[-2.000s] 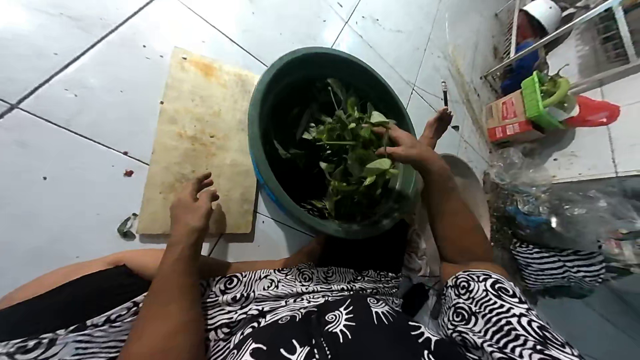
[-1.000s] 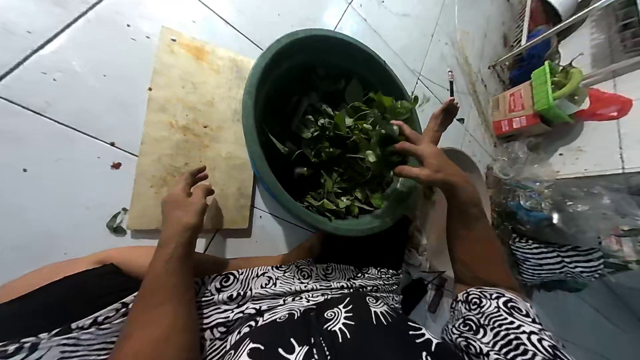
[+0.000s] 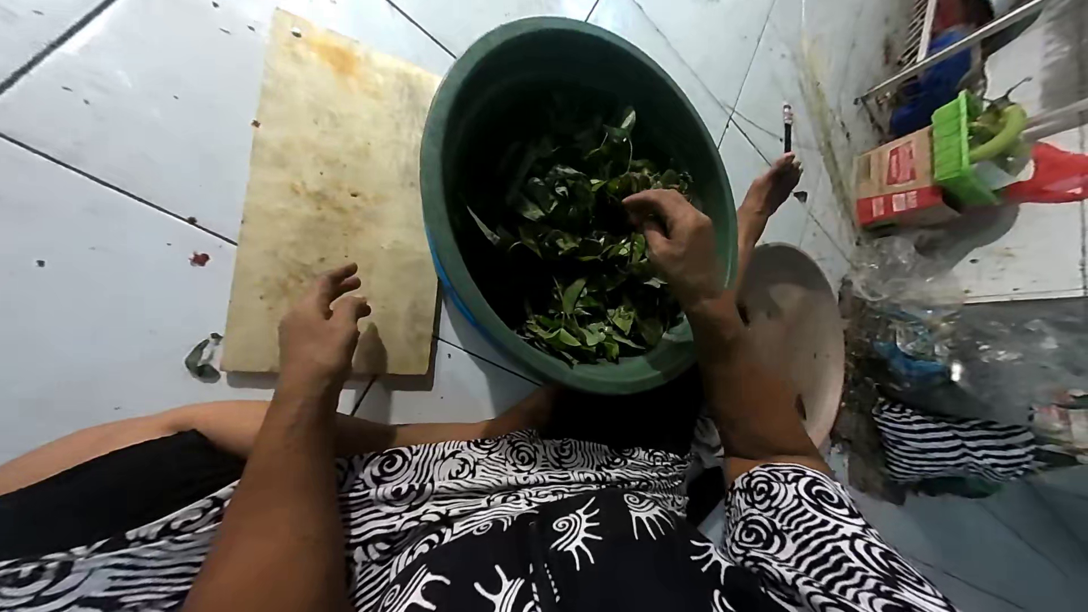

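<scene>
A deep green plastic tub (image 3: 433, 170) stands on the floor in front of me, with a heap of leafy green stems (image 3: 586, 246) inside. My right hand (image 3: 676, 234) reaches over the tub's right side, its curled fingers at the leaves; whether they grip any is hidden. Left of the tub lies a stained, cream-coloured board (image 3: 340, 170) flat on the tiles. Over its lower part hovers my left hand (image 3: 323, 327), fingers half bent and apart, holding nothing.
Right of the tub are a round pale dish (image 3: 795, 331), a carton (image 3: 897, 178), a green plastic basket (image 3: 954, 144) with a green vegetable, a red plastic bag (image 3: 1050, 174), clear plastic bags (image 3: 901, 272) and striped cloth (image 3: 952, 442). A dark scrap (image 3: 204, 357) lies beside the board.
My right hand has moved from the tub's right edge in over the leaves. The leafy heap has shifted and spread lower in the tub. My left hand has barely moved.
</scene>
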